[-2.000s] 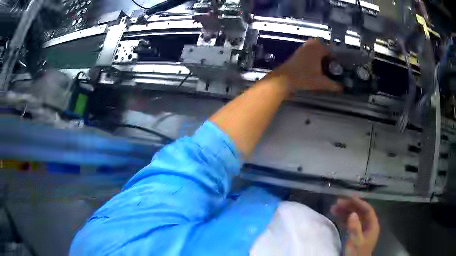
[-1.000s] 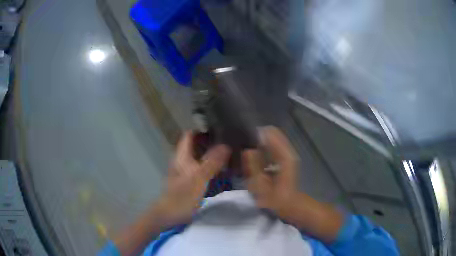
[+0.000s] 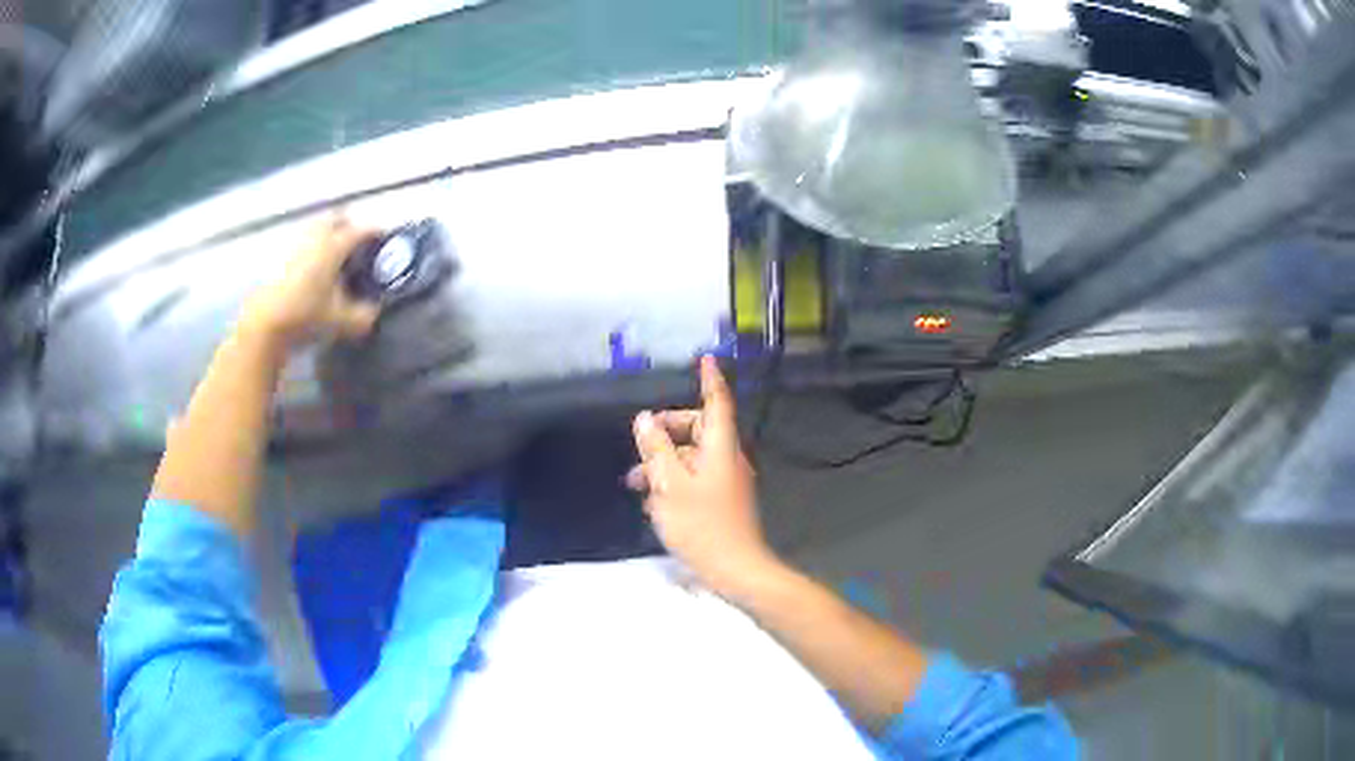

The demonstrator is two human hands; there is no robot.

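Observation:
A dark fixture (image 3: 409, 320) with a round unit (image 3: 395, 259) showing a pale centre is at the left of the bench edge. My left hand (image 3: 324, 286) grips the fixture from its left side, and the fixture is blurred. My right hand (image 3: 693, 473) is in front of the bench edge with the index finger stretched out and the other fingers curled. No object shows in it. The fingertip is close to small blue-purple marks on the bench edge.
The metal bench (image 3: 580, 245) runs across, with the green conveyor (image 3: 491, 75) behind it. A yellow patch in a dark holder (image 3: 800, 283), a box with a red display (image 3: 924, 305) and a translucent lamp-like hood (image 3: 877, 141) are right of centre. Black cords hang below. A blue stool-like thing (image 3: 335, 587) is below left.
The view has turned from the floor and blue stool to the bench and conveyor. The fixture, between both hands before, is now in my left hand at the bench; my right hand is away from it.

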